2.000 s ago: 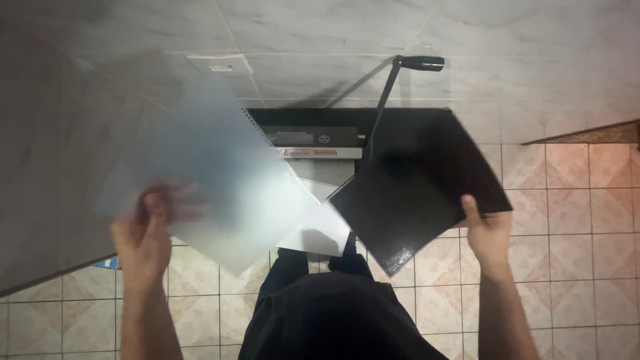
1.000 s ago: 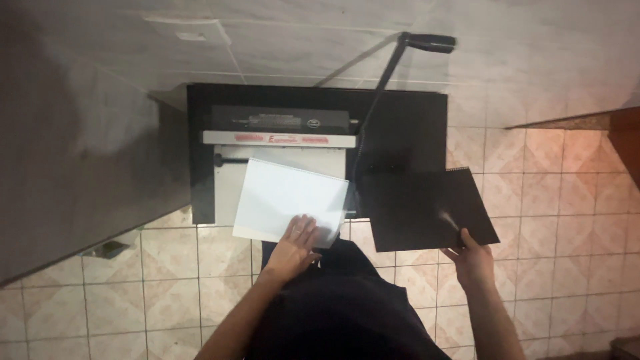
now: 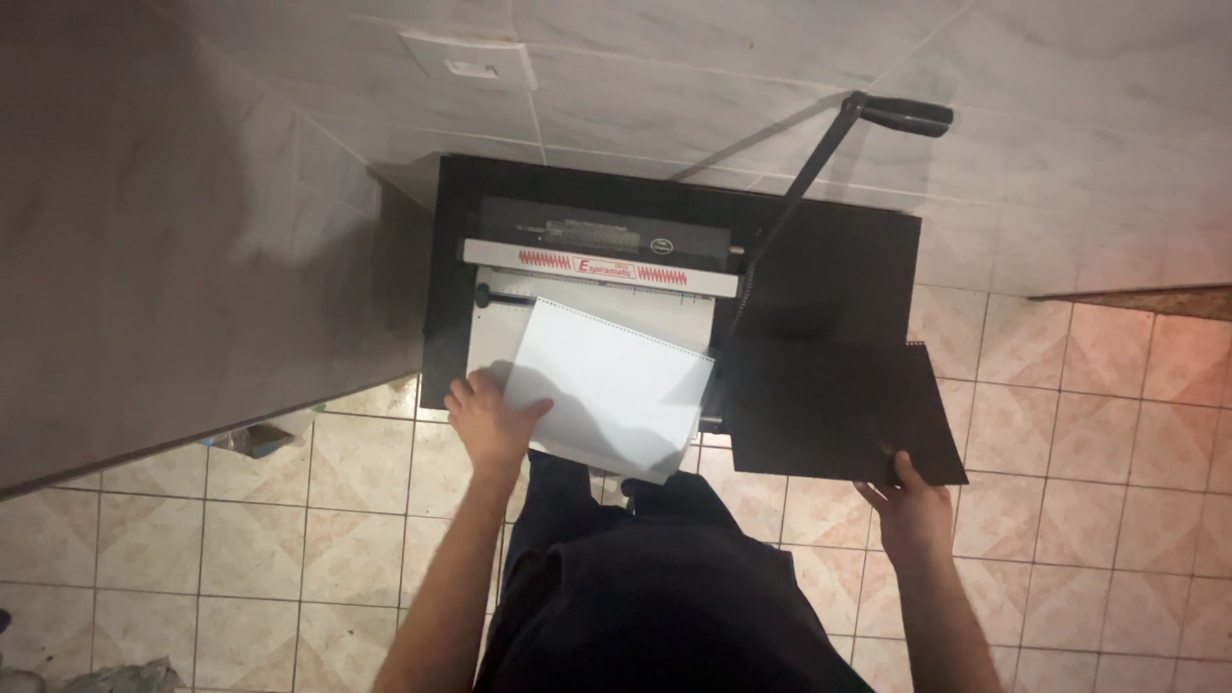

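A manual binding punch machine (image 3: 602,265) with a white bed and a long lever with a black grip (image 3: 905,115) stands on a black tabletop (image 3: 828,260). Over the bed lies a white sheet or stack of paper (image 3: 611,390), tilted, with a row of holes along its upper edge. My left hand (image 3: 491,414) is at the paper's lower left edge, thumb over it; the fingers are partly spread on the bed's side. In my right hand (image 3: 910,510) is a black cover sheet (image 3: 837,414), pinched at its lower right edge, with punched holes along its top.
Behind the tabletop rises a marbled tile wall with a white wall plate (image 3: 472,63). A grey panel (image 3: 241,289) borders the left side. Tiled floor (image 3: 356,539) lies below, with crumpled plastic (image 3: 125,677) at lower left. A brown-edged slab (image 3: 1155,298) juts in at the right.
The translucent sheet seen two seconds ago in my left hand no longer shows separately. Since one second ago my left hand has moved from the white paper's lower right to its left edge.
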